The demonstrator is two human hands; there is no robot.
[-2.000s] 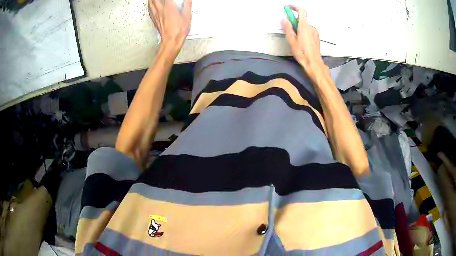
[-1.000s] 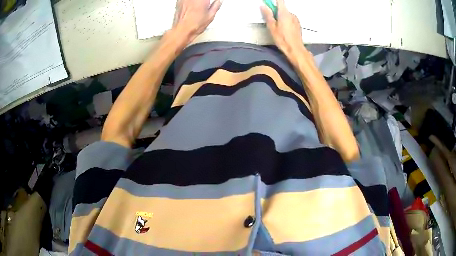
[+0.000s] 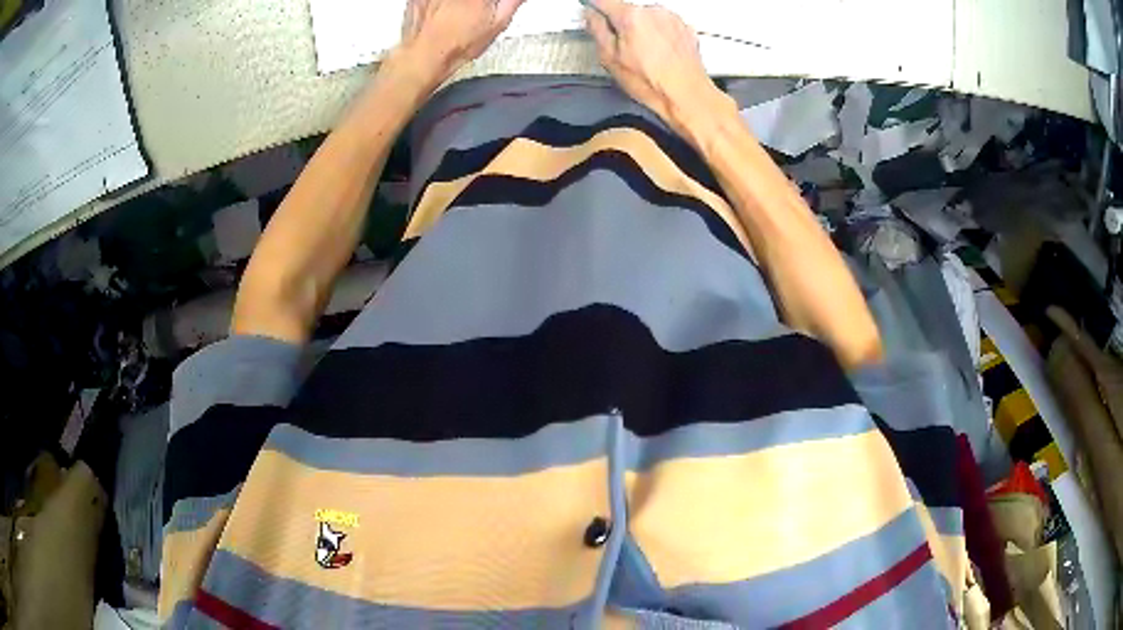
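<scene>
A white paper sheet (image 3: 837,43) with thin lines lies on the pale cutting table at the top edge. My left hand (image 3: 458,31) is on the sheet's near left part, thumb apart from the fingers, its upper part cut off by the picture's edge. My right hand (image 3: 643,47) is bent over the sheet to the right of it, fingers closed. Only a small dark bit of the green-handled tool shows at its fingertips, at the top edge; the rest is hidden or cut off.
Another lined white sheet (image 3: 62,117) with a dark edge lies on the pale table (image 3: 222,86) at the left. Fabric and paper scraps (image 3: 862,135) are heaped below the table. A black-and-yellow striped strip (image 3: 1016,412) is at the right.
The view has shifted, so the table and sheets sit higher and further left. My hands have come closer together. The green handle, clear before, is now mostly out of sight.
</scene>
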